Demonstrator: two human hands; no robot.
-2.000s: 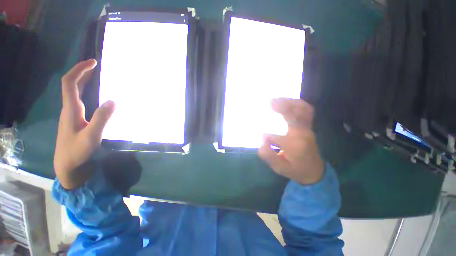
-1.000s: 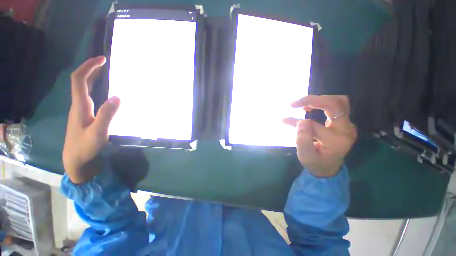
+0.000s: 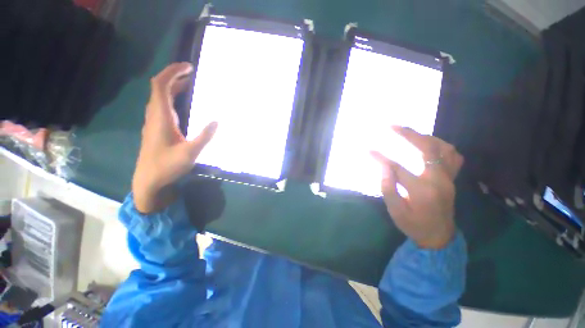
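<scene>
Two tablets lie side by side on a black carrier (image 3: 317, 109). The left tablet (image 3: 247, 96) and the right tablet (image 3: 378, 109) both have glaring white screens with a grey bar along the top. Pale pieces sit at several corners. My left hand (image 3: 161, 150) holds the left tablet's left edge, fingers at the side and thumb over the screen. My right hand (image 3: 426, 192) is over the right tablet's lower right part, fingers apart, holding nothing. Whether its fingertips touch the glass cannot be told.
The carrier lies on a green bench mat (image 3: 282, 221). Black stacks stand at the left (image 3: 58, 64) and right (image 3: 513, 141), the right one with a lit screen edge (image 3: 563, 206). Crinkled clear plastic (image 3: 61, 152) lies at the left bench edge. A grey slotted rack (image 3: 48, 240) stands below.
The view has turned and shifted, so the tablets appear tilted and farther right. The right tablet now shows a grey top bar. My right hand has moved from the lower middle of its screen to the right.
</scene>
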